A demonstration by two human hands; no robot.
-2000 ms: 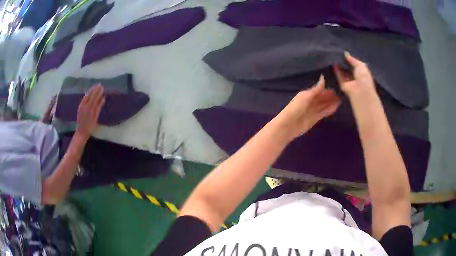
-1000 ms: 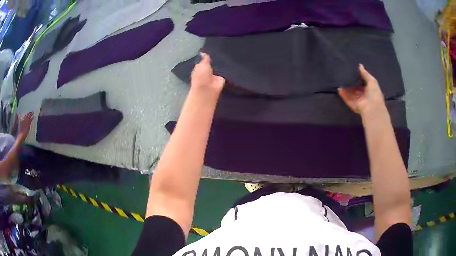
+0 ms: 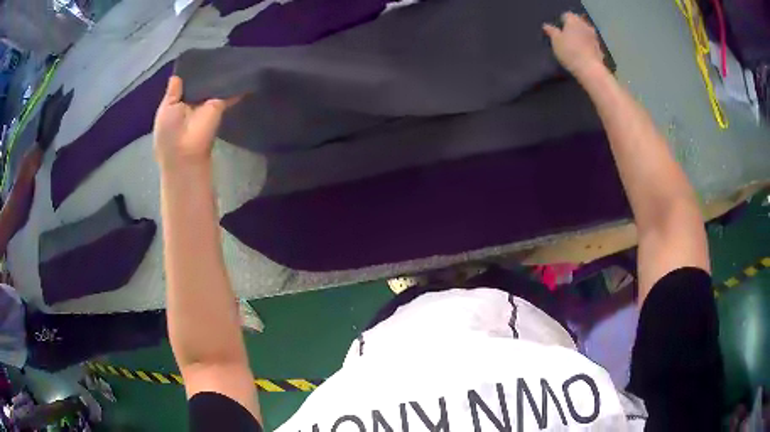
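Note:
A long dark grey cut panel (image 3: 380, 67) is stretched between my hands over the table. My left hand (image 3: 192, 118) grips its left end, thumb on the near edge. My right hand (image 3: 576, 42) grips it near its right end. Beneath and nearer to me lies another dark grey panel (image 3: 439, 139), beside a purple panel (image 3: 439, 207) along the table's near edge. Another purple panel (image 3: 308, 18) shows beyond the held panel, partly covered by it.
The speckled light-grey table (image 3: 245, 173) bears a small grey and purple piece (image 3: 89, 253) and a long purple panel (image 3: 105, 148) at left. A co-worker's arm (image 3: 21, 198) is at the far left. Yellow cord (image 3: 705, 72) hangs at far right.
My hands have moved farther apart and away from me, my left hand well to the left. The held grey panel is now lifted and stretched leftward. The view has shifted and tilted.

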